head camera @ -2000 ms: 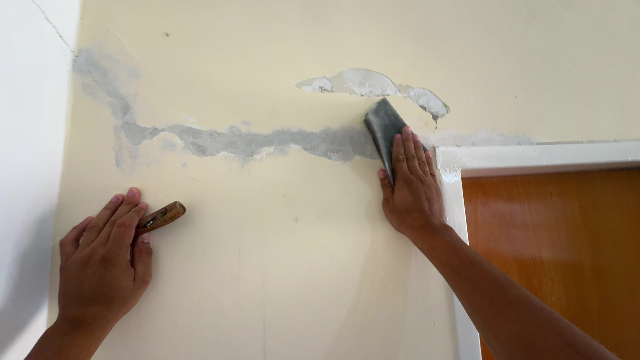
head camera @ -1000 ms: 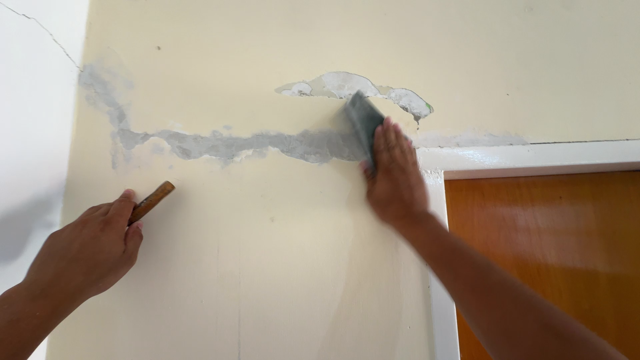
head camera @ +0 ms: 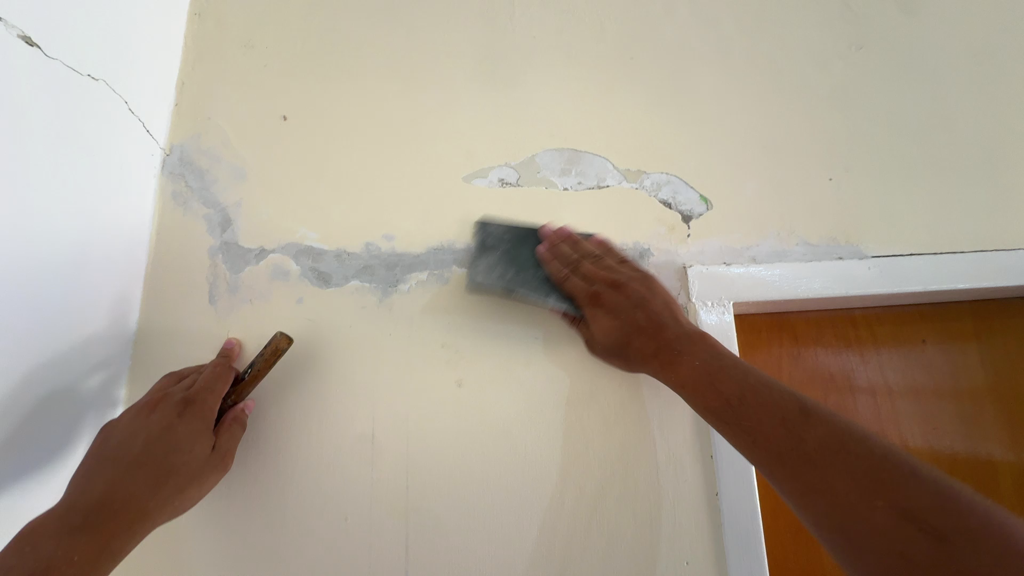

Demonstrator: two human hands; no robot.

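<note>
My right hand presses a dark grey-green sheet, which looks like sandpaper, flat against the cream wall. The sheet is blurred and lies over part of a grey filler band that runs across the wall. At lower left, my left hand is closed around a tool with a worn wooden handle; the rest of that tool is hidden. Above the sheet, a chipped patch shows white beneath the paint.
A white door frame surrounds an orange-brown wooden door at the right. The white side wall meets the cream wall at the left, and a thin crack runs down it to the corner.
The sheet has turned from steeply tilted to nearly level under my right hand and has moved left and down from the chipped patch. My left hand still holds the wooden handle.
</note>
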